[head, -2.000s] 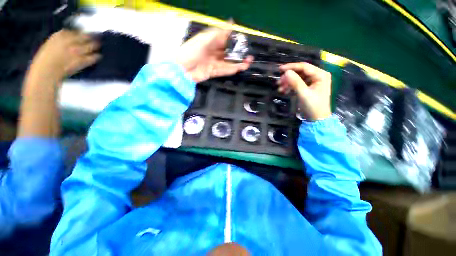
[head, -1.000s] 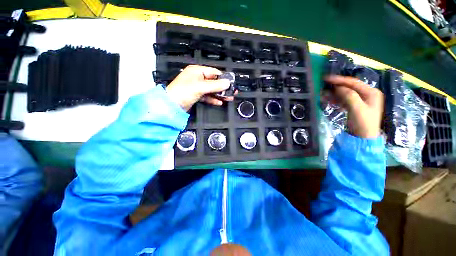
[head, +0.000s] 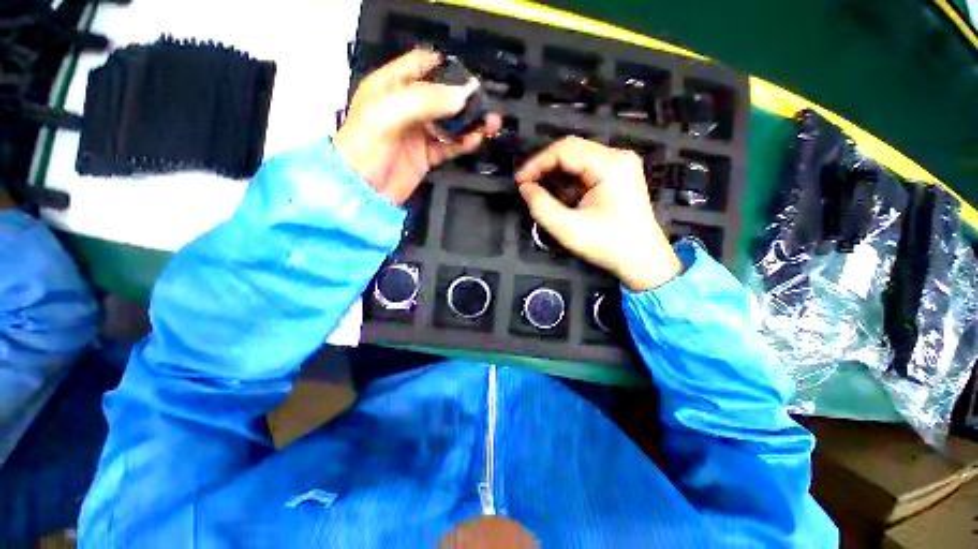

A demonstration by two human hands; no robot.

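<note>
My left hand (head: 402, 123) holds a dark round watch head (head: 459, 107) between thumb and fingers, above the upper left of the foam tray (head: 477, 223). My right hand (head: 595, 204) is over the middle of the tray, thumb and forefinger pinched together. A dark piece shows at its fingertips, but I cannot tell if it is held or lies behind. Strapped watches (head: 635, 99) lie in the upper pockets. Bare watch heads with silver rings (head: 469, 297) sit in the bottom row, one partly hidden by my right hand. One pocket in the row above is empty.
A fanned black strap pile (head: 177, 107) lies on a white sheet (head: 311, 64) at left. Clear plastic bags with black strips (head: 847, 257) lie right of the tray. A yellow rail (head: 772, 99) edges the green belt behind. A neighbour's blue sleeve (head: 38, 295) is at far left.
My right hand has moved left from the bags to above the tray, close to my left hand. My left hand still holds the watch head, now turned. The view has shifted.
</note>
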